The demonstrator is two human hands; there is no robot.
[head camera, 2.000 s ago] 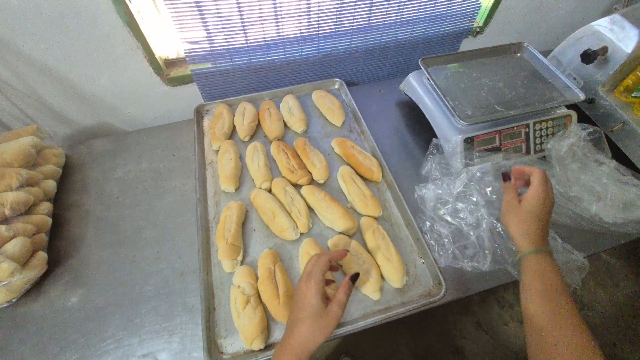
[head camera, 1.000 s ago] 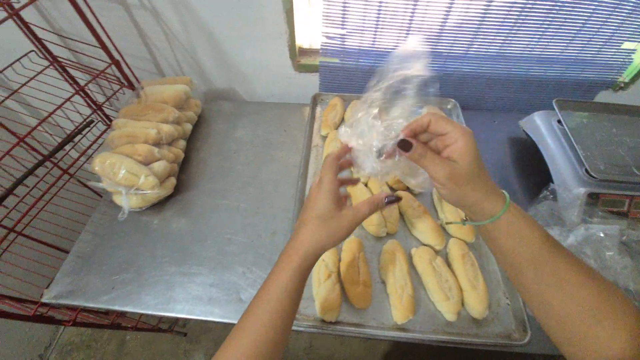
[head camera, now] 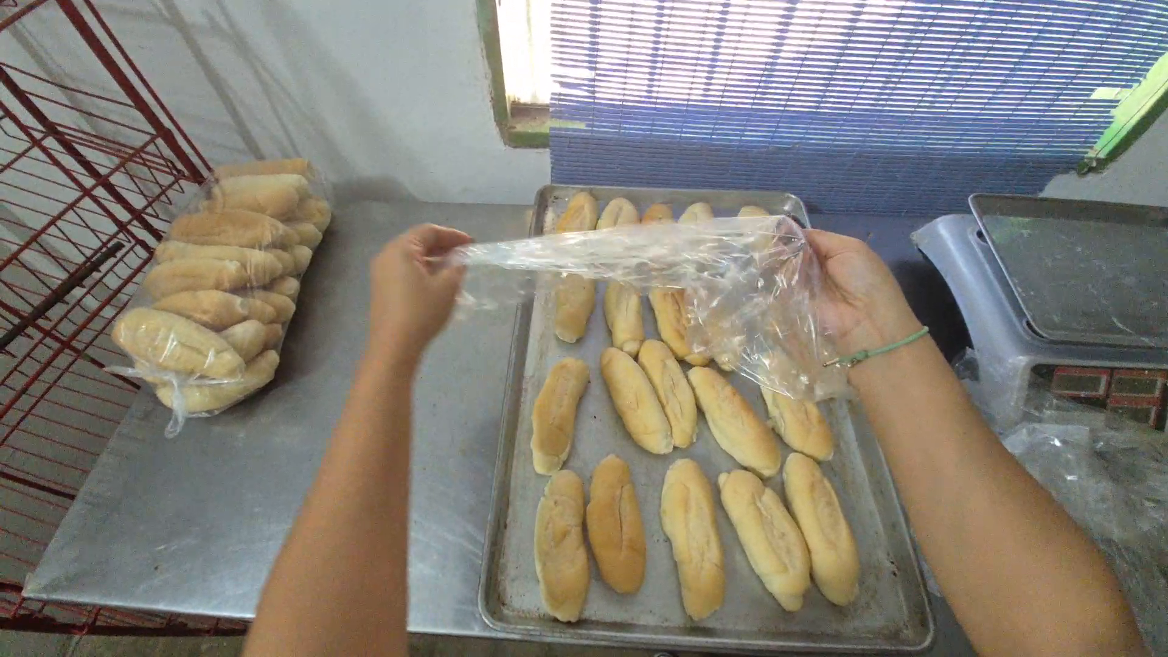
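Note:
A clear plastic bag (head camera: 630, 248) is stretched sideways between my two hands, above the far half of a metal baking tray (head camera: 500, 511). My left hand (head camera: 415, 283) pinches one end of it, and my right hand (head camera: 844, 287), with a green band at the wrist, grips the other. Several bread rolls (head camera: 692, 538) lie in rough rows on the tray; the bag and my right hand partly cover the far ones. To the left, a filled bag of bread rolls (head camera: 228, 274) rests on the metal table (head camera: 365, 456), its end gathered.
A digital scale (head camera: 995, 338) with a metal pan (head camera: 1086, 265) stands at the right. More clear plastic bags (head camera: 1086, 493) lie in front of it, partly behind my right forearm. A red wire rack (head camera: 82, 210) is at the left edge. A blue slatted blind (head camera: 803, 100) hangs behind the tray.
My hands have moved apart, drawing out the bag that was bunched between them a second ago. Two seconds ago they were separate, low over the tray and near the loose bags. The view has swung left.

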